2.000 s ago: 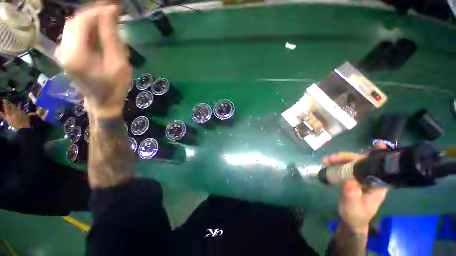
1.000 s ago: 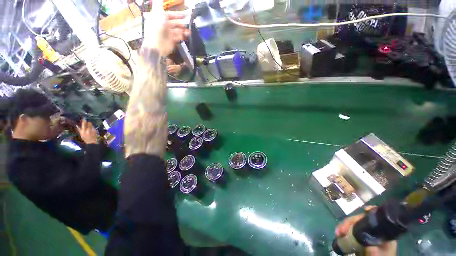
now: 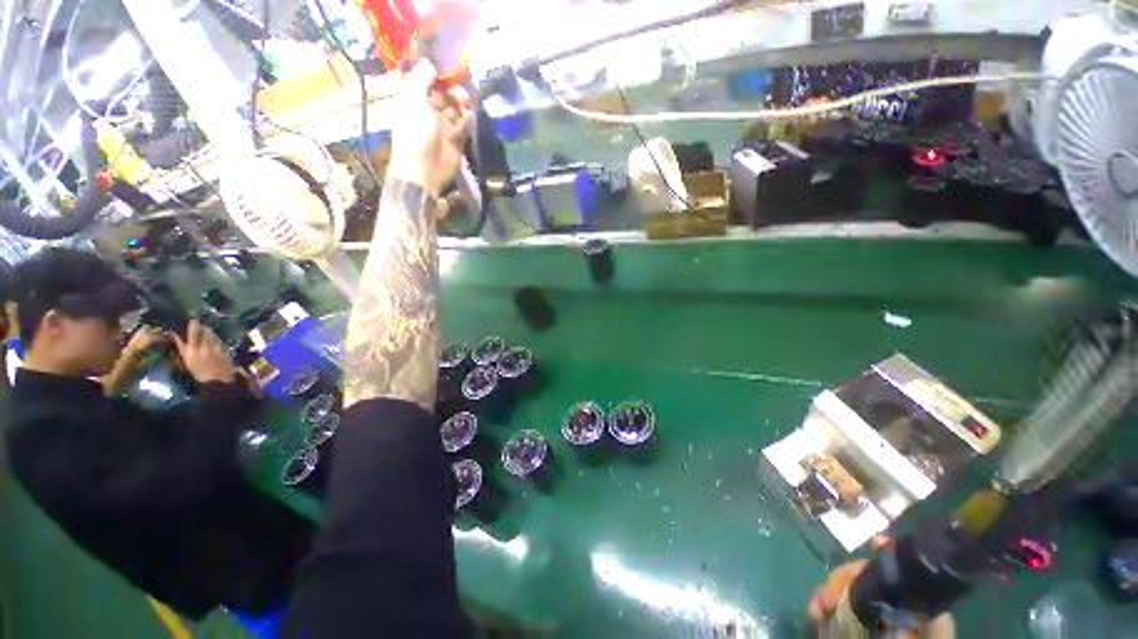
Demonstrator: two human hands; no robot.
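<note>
My left hand is raised at the top, its fingertips at the lower edge of a red-orange thing cut off by the frame; whether it grips it is unclear. My right hand is at the bottom right, partly cut off, wrapped around the nose end of the black electric screwdriver. Black cylindrical units with silver-rimmed round faces stand left of centre, some hidden behind my left arm. The white-grey screw feeder sits just beyond my right hand.
A person works at the left. Fans stand at upper left and upper right. Dark cylinders lie farther back. A coiled spring hangs at right above a red-glowing ring. Boxes line the bench's far edge.
The view has tilted up from the bench. My left hand stays raised, with the red-orange thing now showing more at its fingertips. My right hand still holds the screwdriver, lower in view.
</note>
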